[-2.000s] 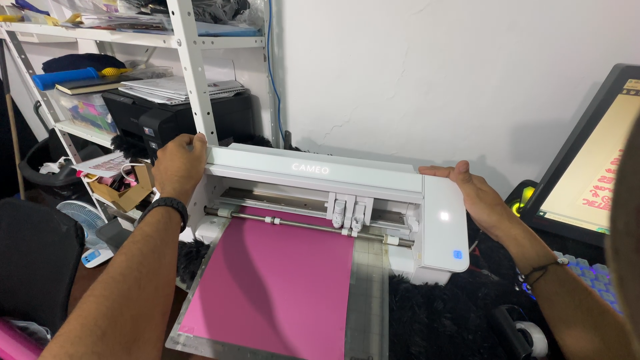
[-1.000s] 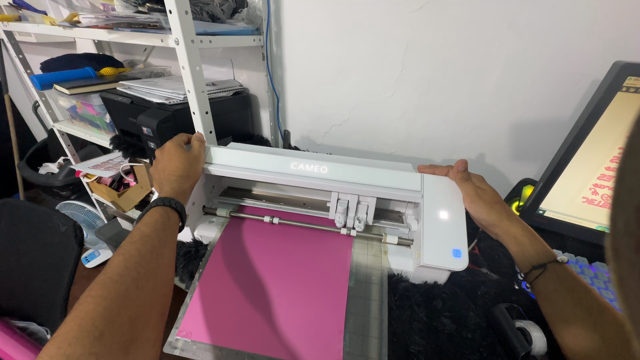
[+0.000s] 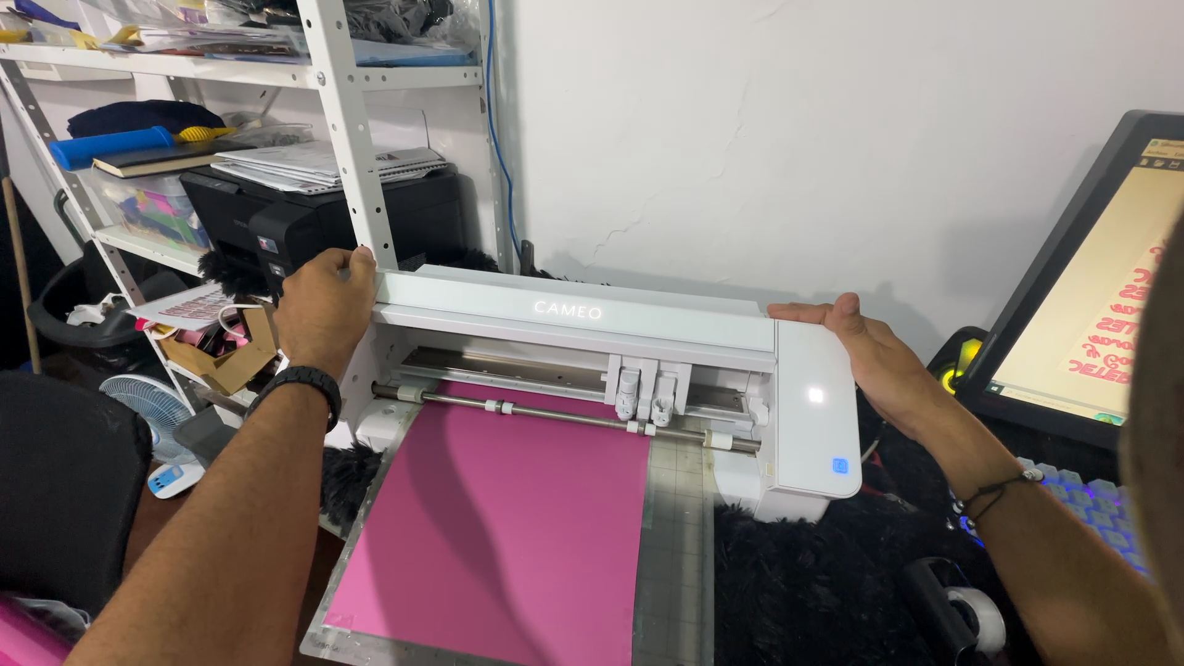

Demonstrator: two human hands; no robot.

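A white Cameo cutting machine [image 3: 814, 370] stands on black furry fabric, its lights on. My left hand [image 3: 326, 305] rests against the machine's upper left end, fingers bent over it and partly hidden. At the other end, my right hand [image 3: 865, 347] lies along the upper right corner with the fingers extended and nothing gripped. A pink sheet [image 3: 518, 518] lies on a translucent gridded cutting mat [image 3: 680, 546], which runs under the roller bar [image 3: 555, 416]. Above the bar sits the white tool carriage [image 3: 647, 384], towards the machine's right side.
A monitor [image 3: 1045, 268] and a lit keyboard [image 3: 1091, 509] are at the right, with a tape dispenser [image 3: 953, 610] nearer. On the left stand a white metal shelf [image 3: 347, 139], a black printer [image 3: 305, 222], a small fan [image 3: 153, 407] and a black chair [image 3: 69, 472].
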